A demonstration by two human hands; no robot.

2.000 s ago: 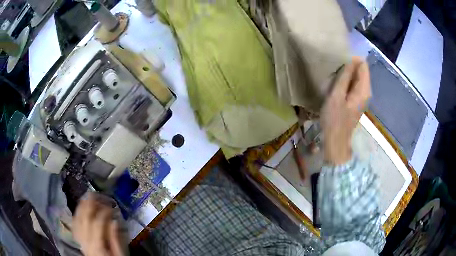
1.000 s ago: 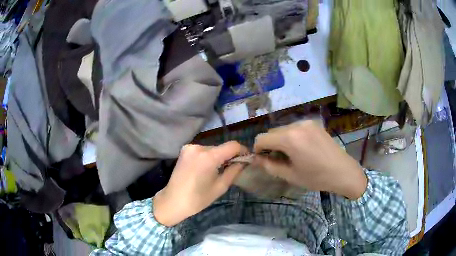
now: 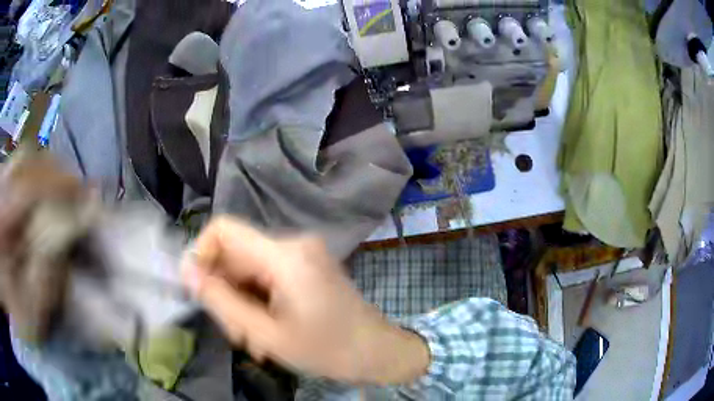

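Note:
A pale, thin piece of cloth (image 3: 129, 258), strongly blurred, lies between my hands at the left. My right hand (image 3: 282, 294) is at lower centre-left, its thumb and fingertips closed on the cloth's right edge. My left hand (image 3: 39, 227) is a brownish blur at the left edge; its fingers and grip cannot be made out. Grey-brown garment cloth (image 3: 305, 188) lies heaped left of the overlock machine (image 3: 462, 102), whose needle area is hidden. Dark brown cloth (image 3: 160, 102) lies left of the heap.
Trimmings (image 3: 462, 172) lie on a blue tray (image 3: 489, 176) by the machine. Olive-green pieces (image 3: 614, 102) and beige pieces (image 3: 693, 149) hang at right. A black phone (image 3: 591, 352) lies in an open drawer (image 3: 552, 301). Another green piece (image 3: 166, 356) is at lower left.
Both hands have moved left from in front of my lap, and my left hand is now at the picture's edge. The view has shifted, showing more of the machine.

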